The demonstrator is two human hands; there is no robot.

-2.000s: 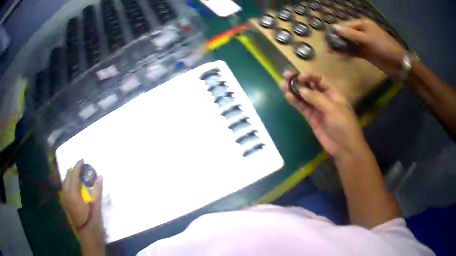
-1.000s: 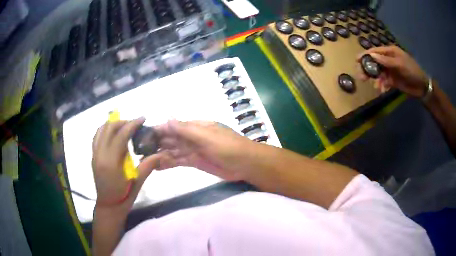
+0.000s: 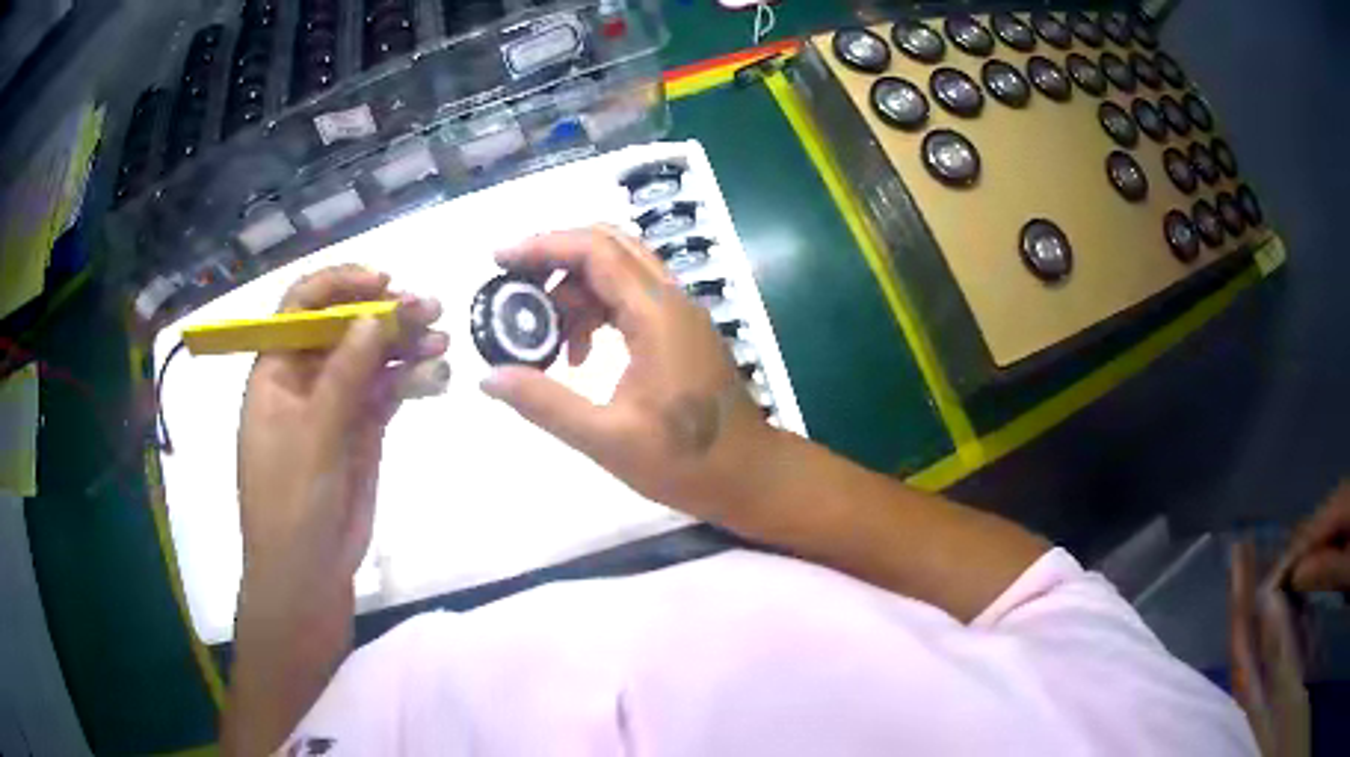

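Observation:
My right hand (image 3: pixel 637 355) holds a round speaker driver (image 3: pixel 517 320) by its rim, with its pale concentric rings showing, above the white tray (image 3: pixel 444 518). My left hand (image 3: pixel 318 399) holds a flat yellow test probe (image 3: pixel 292 327) lying nearly level, with a dark wire at its left end. The left fingertips are close to the driver, with a gap between. Drivers (image 3: pixel 671 219) stand on edge in a row along the tray's right side, the nearer ones partly hidden by my right hand.
A cardboard sheet (image 3: pixel 1022 318) with several loose drivers lying flat is at the right. Clear blister trays (image 3: pixel 489 148) with dark parts are at the upper left. The green mat (image 3: pixel 829 296) has yellow tape edging. Another person's hands (image 3: pixel 1288 606) show at the lower right edge.
My right hand went from beside the cardboard to over the white tray. The left hand has turned the yellow probe level and now holds no driver. The other person's hand left the cardboard.

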